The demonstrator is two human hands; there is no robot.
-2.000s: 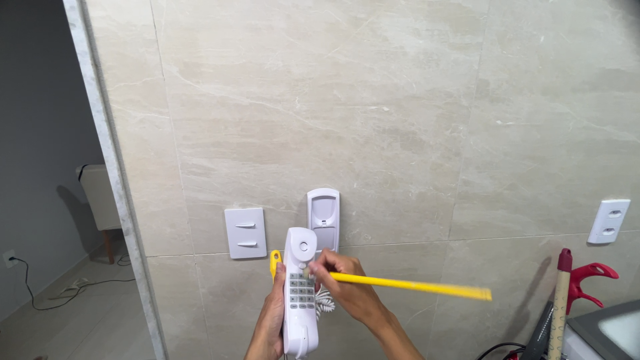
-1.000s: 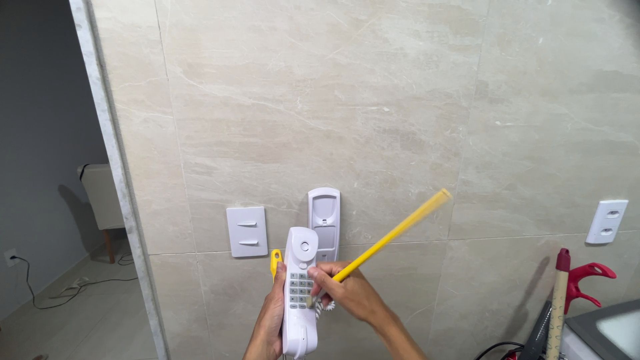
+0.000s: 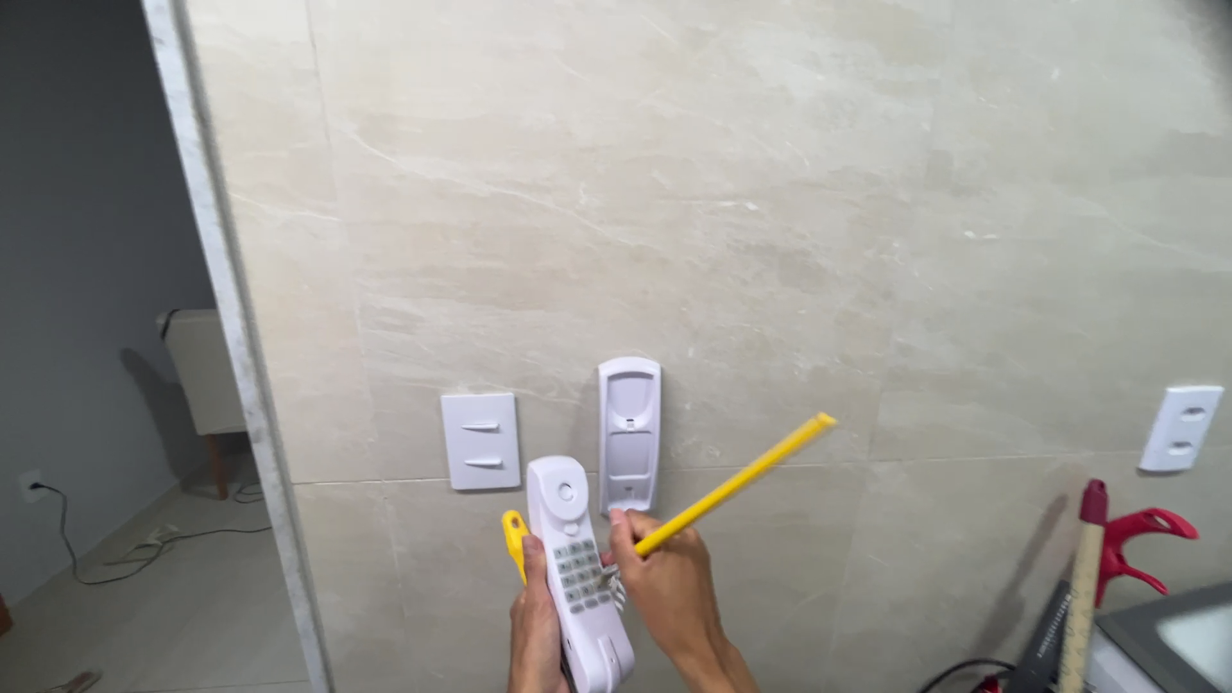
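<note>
My left hand (image 3: 537,626) is closed around a white corded telephone handset (image 3: 602,635), its keypad facing me. A yellow tool handle (image 3: 515,539) shows behind the handset, beside my left thumb; what it belongs to is hidden. Between the fingers of my right hand (image 3: 669,577) is a slim brush with a long yellow handle (image 3: 741,481), slanting up to the right, its working end close to the keypad's right edge. Part of the white coiled cord (image 3: 618,592) shows there. The white phone cradle (image 3: 630,443) is fixed on the wall just above my right hand.
Left of the cradle is a white double switch plate (image 3: 480,441); a white outlet plate (image 3: 1181,429) is at far right. Below that stand a wooden stick with a dark red end (image 3: 1093,500) and a red-handled item (image 3: 1145,525). A doorway with a chair (image 3: 202,375) lies left.
The yellow handle in my right hand has swung from pointing slightly down to the right to pointing up to the right. My left hand keeps holding the handset.
</note>
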